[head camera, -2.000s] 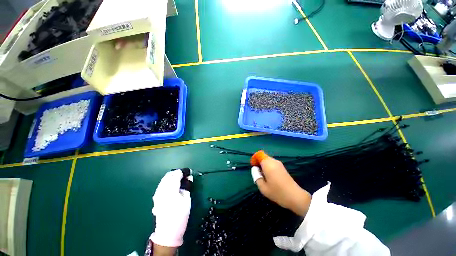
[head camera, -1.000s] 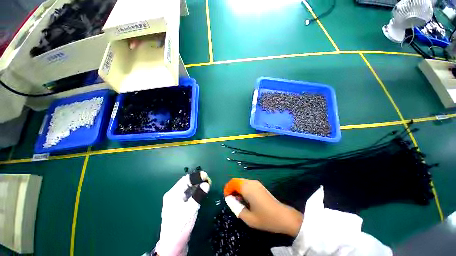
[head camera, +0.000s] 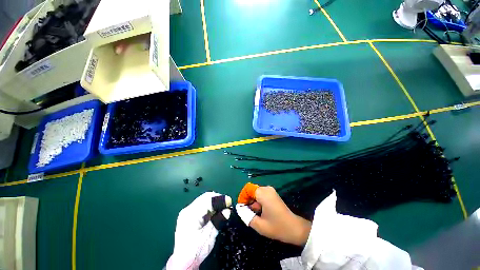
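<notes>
My left hand (head camera: 197, 229), in a white glove with black fingertip covers, is pinched closed at the lower centre. My right hand (head camera: 273, 216), with an orange cot and a white wrap, meets it fingertip to fingertip. A thin dark cable end (head camera: 238, 204) seems to be pinched between them; its detail is too small to tell. Several small black parts (head camera: 187, 182) lie loose on the mat above my left hand. Black cable leads (head camera: 389, 179) lie fanned to the right and under my right arm. A few leads point left, their ends (head camera: 231, 167) above my right hand.
A blue tray (head camera: 344, 113) of grey-brown metal parts stands at the centre. At left are a blue tray (head camera: 192, 116) of black parts and one (head camera: 87, 145) of white parts. A cream bin (head camera: 126, 74) overhangs them, with another person's fingers inside. A cream tray (head camera: 452, 74) is far right.
Since the last frame, my left hand has moved down and right until its fingertips meet my right hand's. More of the loose black parts on the mat show. The view has shifted slightly.
</notes>
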